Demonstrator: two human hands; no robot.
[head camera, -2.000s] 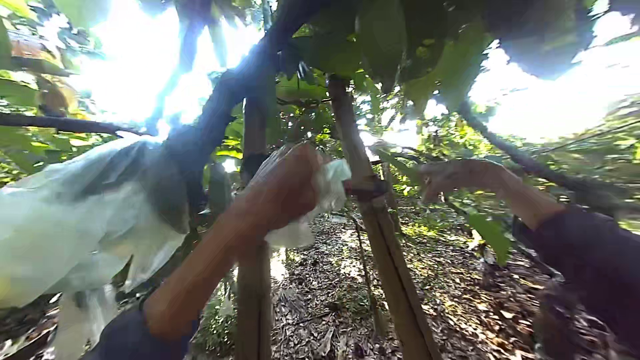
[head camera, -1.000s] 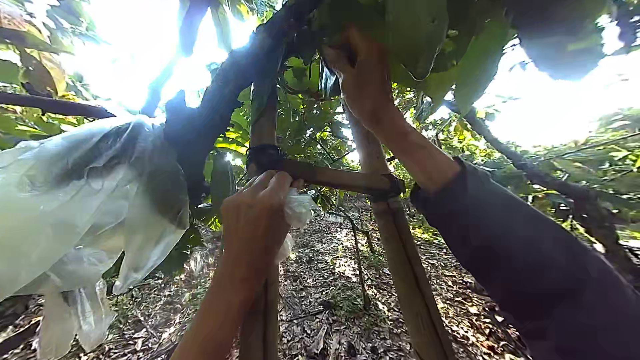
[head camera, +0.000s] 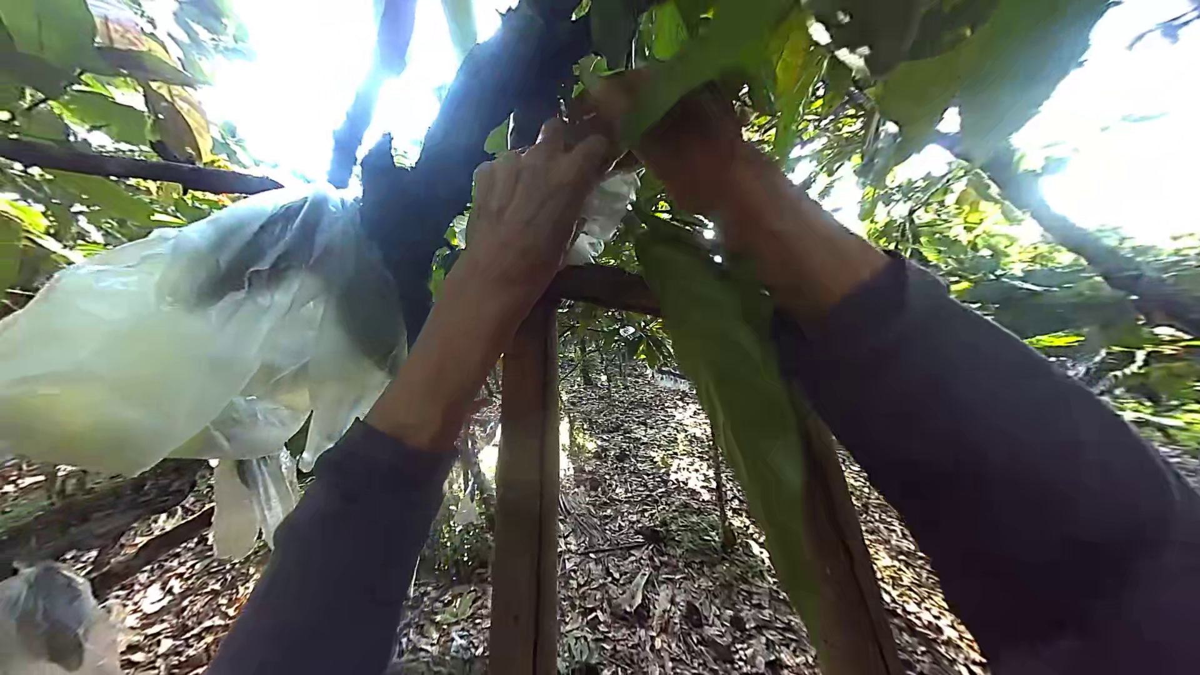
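My left hand is raised at upper centre, its fingers closed on a crumpled clear plastic bag that hangs beside it. Close against it on the right, my right hand reaches up among the leaves; a green leaf crosses it and hides its fingers, so what it holds cannot be told. Both hands are above the rung of a wooden ladder, between its two rails. A long green leaf hangs down over the right rail. The dark tree trunk rises just left of my hands.
Large translucent plastic bags hang at the left by the trunk, and another is at the lower left corner. A branch comes in from the left. Broad leaves hang overhead. Dry leaf litter covers the ground below.
My right hand, apart from the left two seconds ago, went up into the leaves and is now beside it. My left hand has risen from the rung with the plastic bag.
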